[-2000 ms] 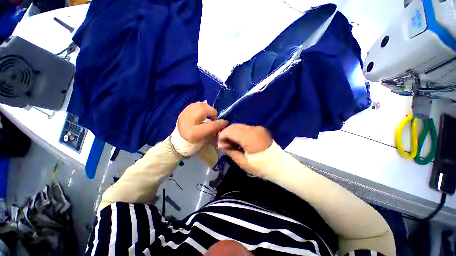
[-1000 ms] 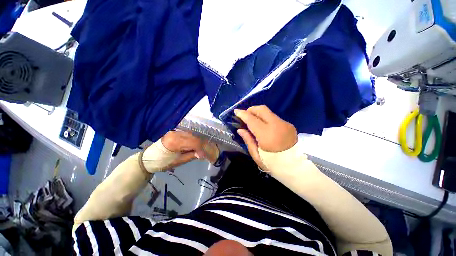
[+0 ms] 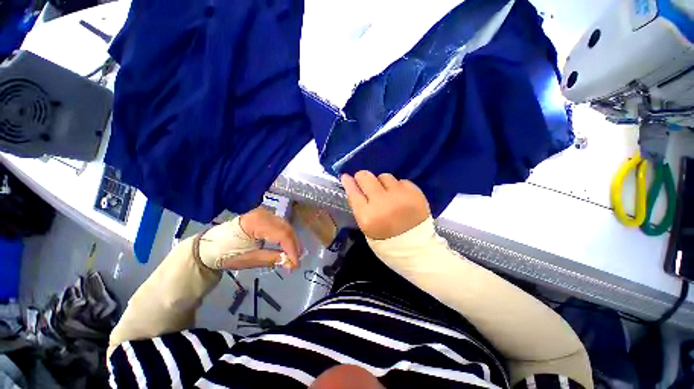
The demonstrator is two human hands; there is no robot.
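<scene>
A navy garment piece lies on the white table, its frayed whitish seam running down to its lower left corner. My right hand has its fingers closed on that lower corner at the table's front edge; whether a tool is in the palm is hidden. My left hand is off the cloth, below the table edge, with a small whitish bit between thumb and fingers, too small to name. A second, larger navy piece lies to the left, partly over the front edge.
The sewing machine head stands at the right, with yellow and green-handled scissors below it and a black smartphone at the picture's edge. A grey fan-like unit stands at the left. A cloth pile lies at lower left.
My left hand has left the seam and moved down and left, its fingers now curled downward. My right hand has moved onto the navy piece's lower corner. The view has shifted slightly.
</scene>
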